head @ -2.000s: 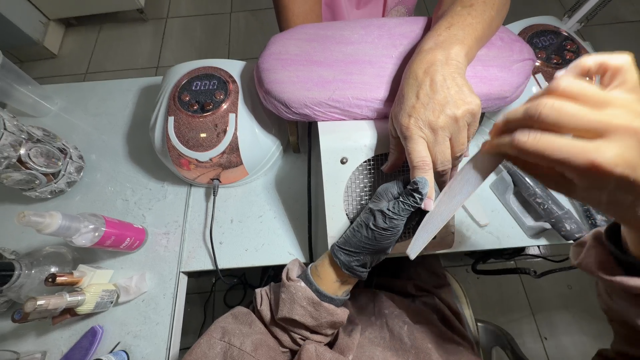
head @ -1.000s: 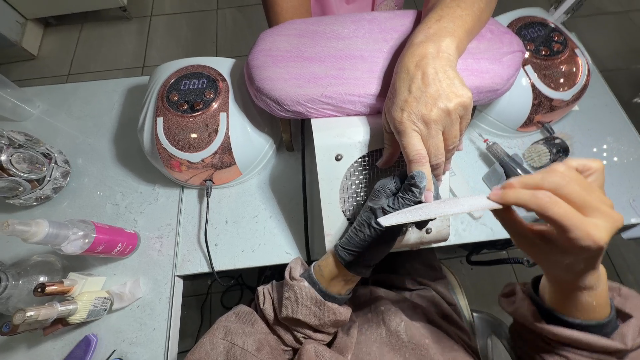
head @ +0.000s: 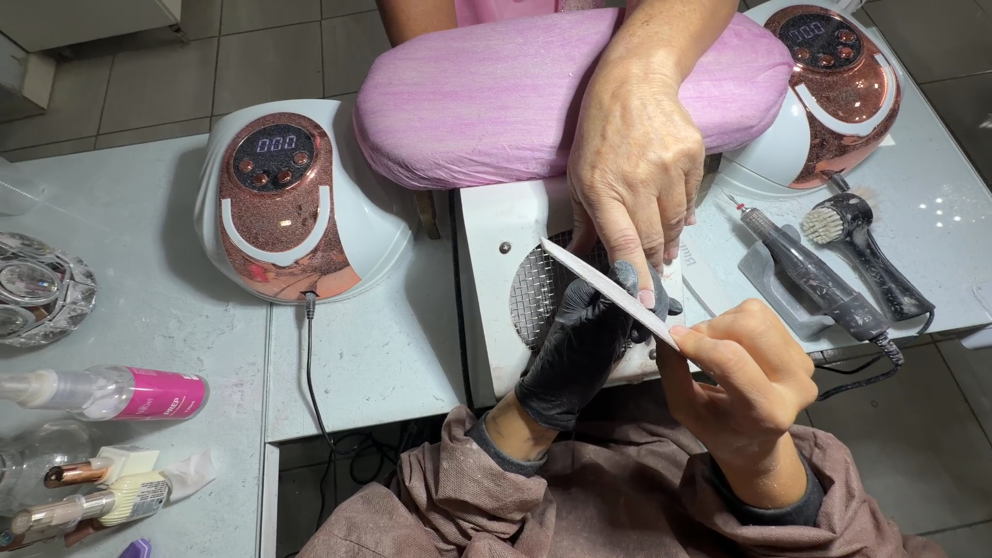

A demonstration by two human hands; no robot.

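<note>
My left hand, in a black glove, grips a finger of another person's hand, whose wrist lies over a pink padded armrest. Bare, my right hand pinches the lower end of a pale nail file. The file slants up to the left across the held finger, close to its nail. Both hands are above a white nail dust collector with a round metal grille. Part of my left fingers is hidden by the file and the held finger.
Nail lamps stand left and right of the dust collector. An electric nail drill rests in a cradle beside a black-handled brush. A pink-labelled spray bottle and small bottles lie at the left.
My right hand has moved left, nearer my left hand. The file, level a second ago, now slants down to the right across the finger. The view has shifted somewhat.
</note>
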